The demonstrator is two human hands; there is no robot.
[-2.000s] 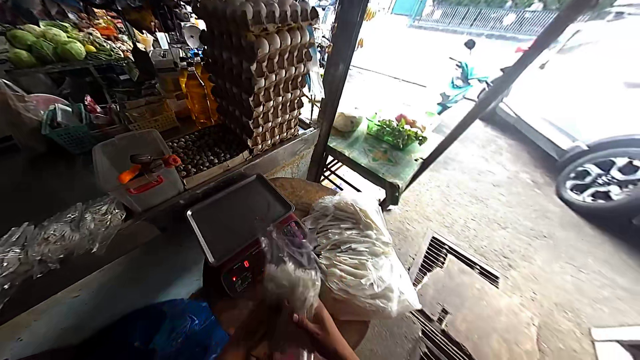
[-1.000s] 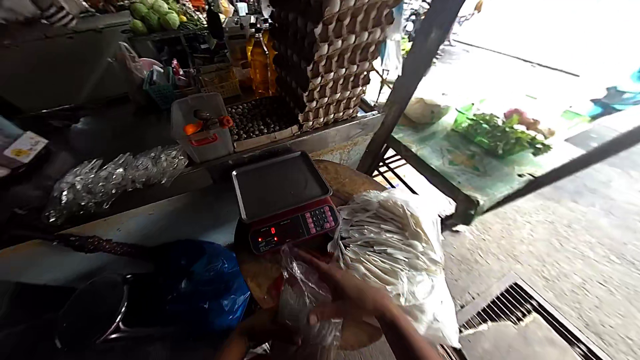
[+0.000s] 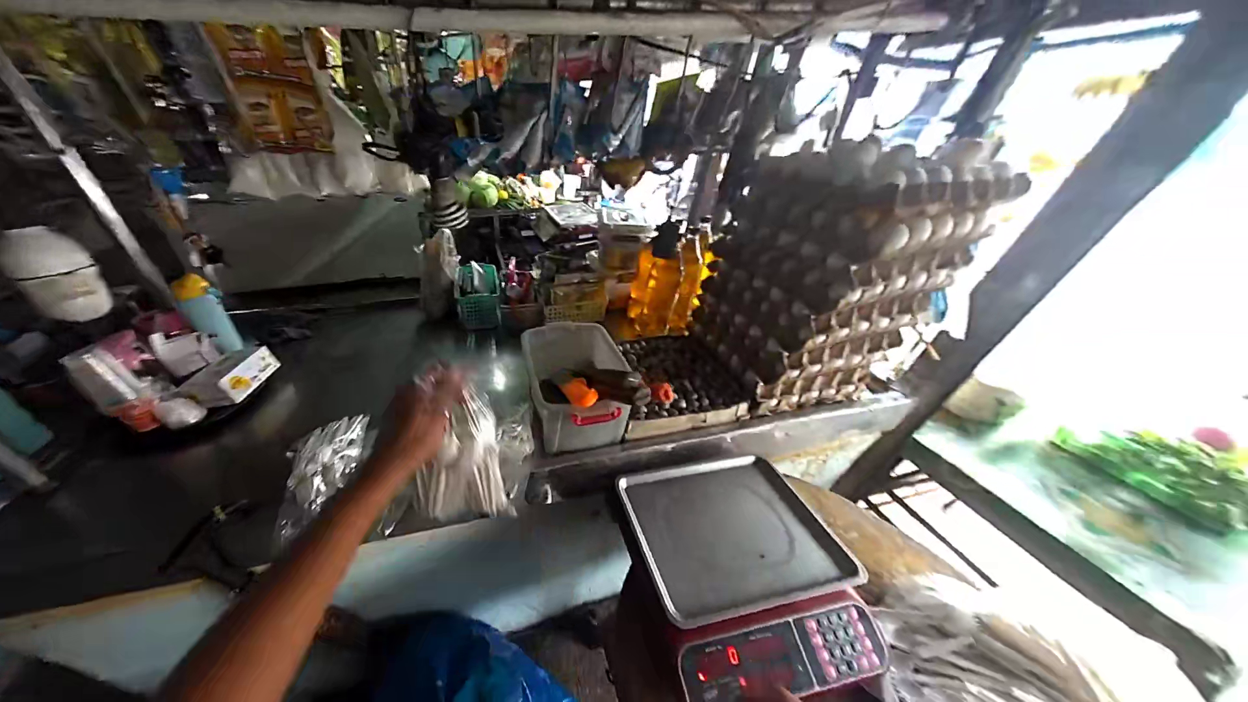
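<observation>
My left hand (image 3: 427, 414) is at the top of a clear plastic bag of pale strands (image 3: 466, 458), its fingers closed around the bag's neck, over the dark counter. Beside it on the counter lie other small clear bags (image 3: 331, 458). A fingertip of my right hand (image 3: 770, 693) shows at the bottom edge, by the lit display of the red digital scale (image 3: 687, 639); the rest of that hand is out of view. The scale's metal pan (image 3: 741, 541) holds nothing. To its right lies a big clear bag of pale strands (image 3: 985, 643), partly cut off.
A grey plastic bin (image 3: 575, 429) with orange-handled tools stands behind the scale. Next to it are a tray of small dark round items (image 3: 692, 375), stacked egg trays (image 3: 858, 292) and bottles of yellow liquid (image 3: 668, 288). A slanted post (image 3: 1053, 263) rises at right. A blue plastic bag (image 3: 463, 663) is below the counter.
The left hand has moved from in front of the scale to the counter on the left, with a small bag. The right hand has dropped mostly out of view. The view has swung left and up.
</observation>
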